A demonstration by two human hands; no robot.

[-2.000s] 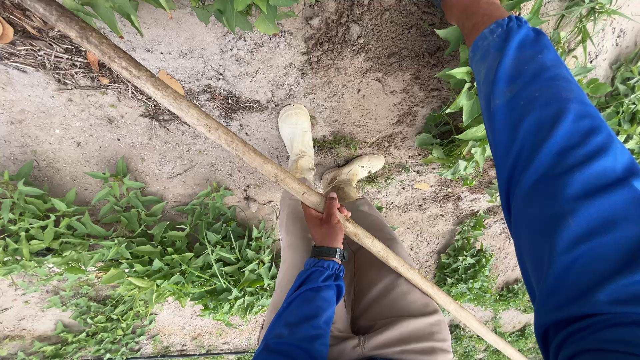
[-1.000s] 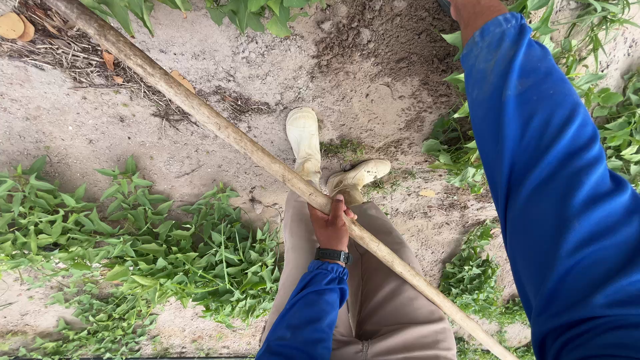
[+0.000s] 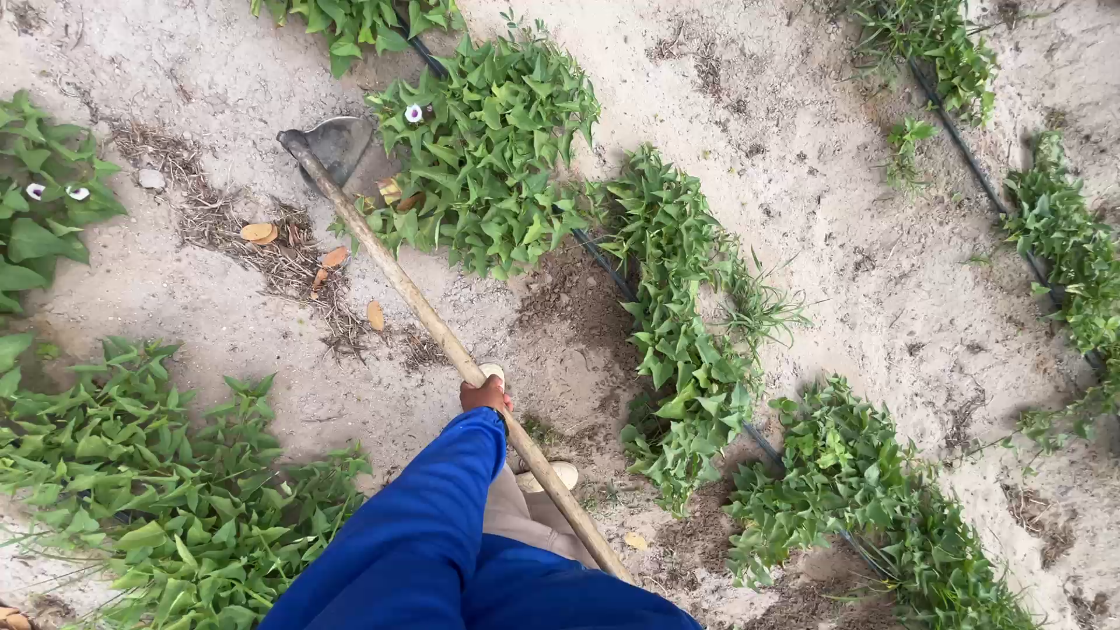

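My left hand (image 3: 484,395) is closed around the middle of a long wooden hoe handle (image 3: 407,289), which slants from upper left to lower right. At its far end the grey metal hoe blade (image 3: 339,147) lies at the soil, beside leafy vine plants (image 3: 490,149). The handle's near end passes out of sight by my blue clothing (image 3: 569,591). My right hand is not visible. Below my left hand are my beige trousers and pale shoes (image 3: 551,477), partly hidden by the handle and sleeve.
Green vines (image 3: 691,332) grow in slanted rows along black irrigation tubing (image 3: 604,262). More vines (image 3: 175,472) spread at lower left. Dry twigs (image 3: 289,254) and brown leaves (image 3: 375,316) lie on the sandy ground left of the handle. Another tubing line (image 3: 962,149) runs at right.
The view has shifted widely, and the hoe blade now shows. The right arm, which reached up at the right edge before, is no longer there. My left hand still grips the handle.
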